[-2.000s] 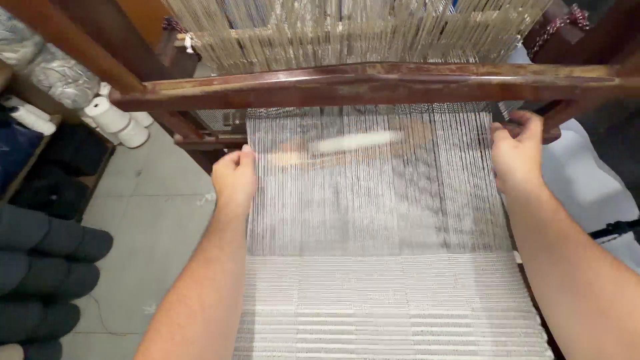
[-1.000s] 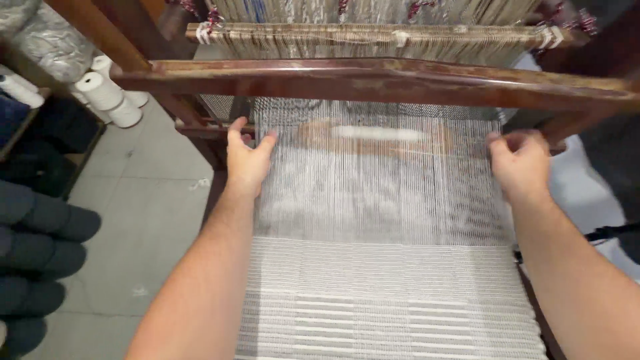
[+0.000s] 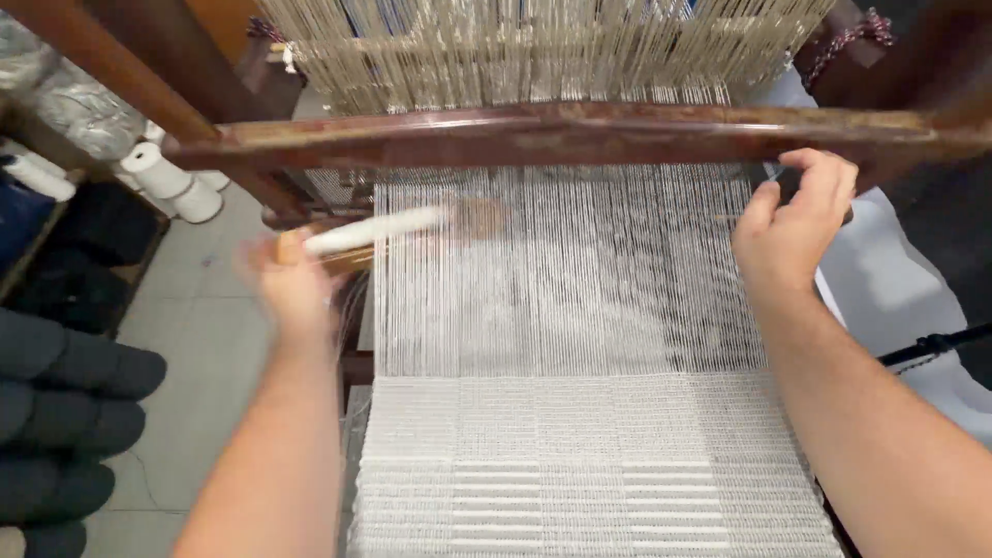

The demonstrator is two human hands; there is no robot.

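Observation:
My left hand (image 3: 291,271), blurred, is at the left edge of the warp threads (image 3: 558,279) with its fingers on the end of a wooden boat shuttle (image 3: 341,260). A bobbin of white yarn (image 3: 387,225) lies in the shuttle, whose far part is among the warp threads. Beside the right edge of the warp is my right hand (image 3: 798,209), fingers apart and curved, holding nothing visible. Above both hands runs the loom's wooden beater bar (image 3: 542,139). Woven white cloth (image 3: 581,465) with raised stripes spreads below the warp.
Thread heddles (image 3: 542,62) hang behind the beater bar. White yarn cones (image 3: 167,182) stand on the floor at the left, above dark yarn rolls (image 3: 70,372). White fabric (image 3: 891,256) and a black rod (image 3: 938,345) lie to the right of the loom.
The shuttle was in the middle of the warp one second ago; now it is at the left edge, with my left hand on its end. My right hand's fingers have spread.

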